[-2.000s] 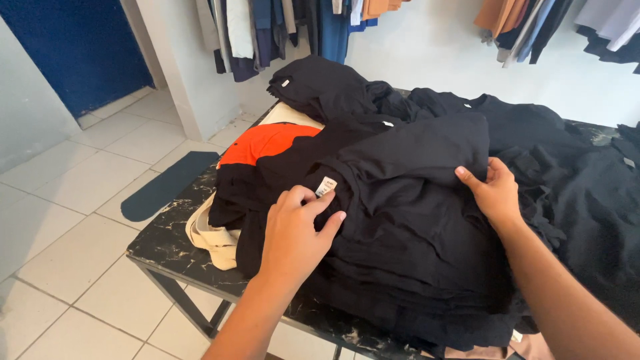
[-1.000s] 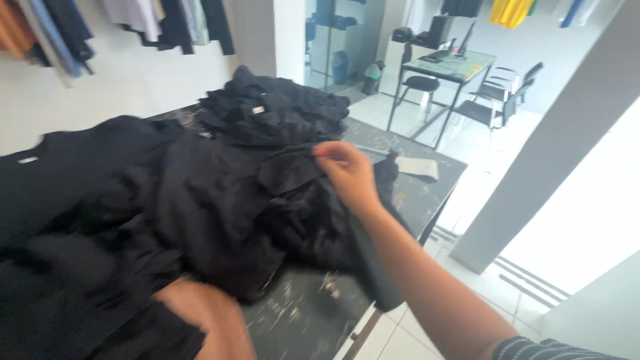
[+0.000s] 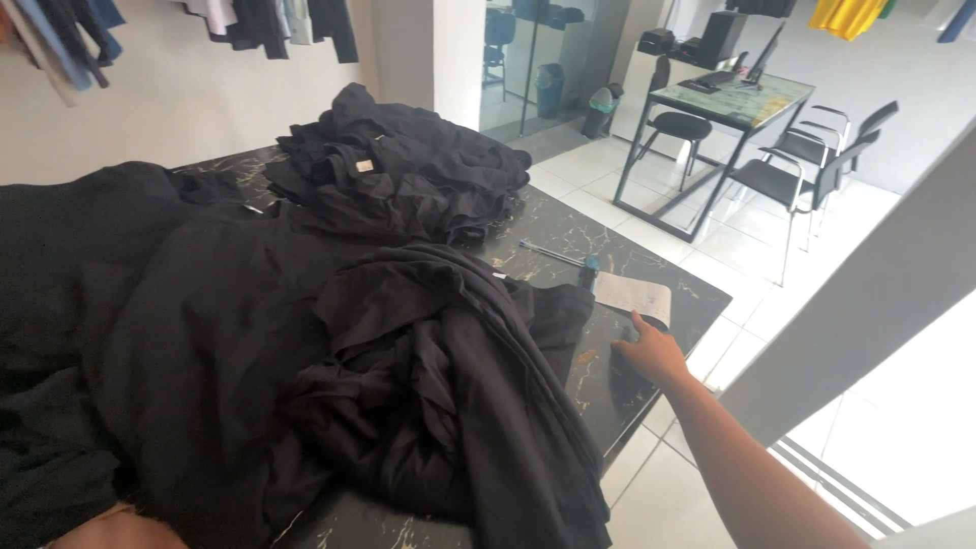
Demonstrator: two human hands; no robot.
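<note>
My right hand is over the right edge of the black marble-patterned table, fingers apart, its index fingertip at the near edge of a small notepad with writing on it. A pen and a small dark blue object lie beside the notepad. Only part of my left hand shows at the bottom left, by the black garments; its fingers are hidden. A loose black garment lies bunched mid-table, and a pile of black garments with a visible label is behind it.
Clothes hang along the back wall. Beyond the table stand a glass-topped desk with a monitor, several black chairs and a waste bin. A grey pillar rises to the right.
The view has swung far to the right since the oldest frame. My right hand, at the black cloth a second ago, has let go of it and moved right to the notepad.
</note>
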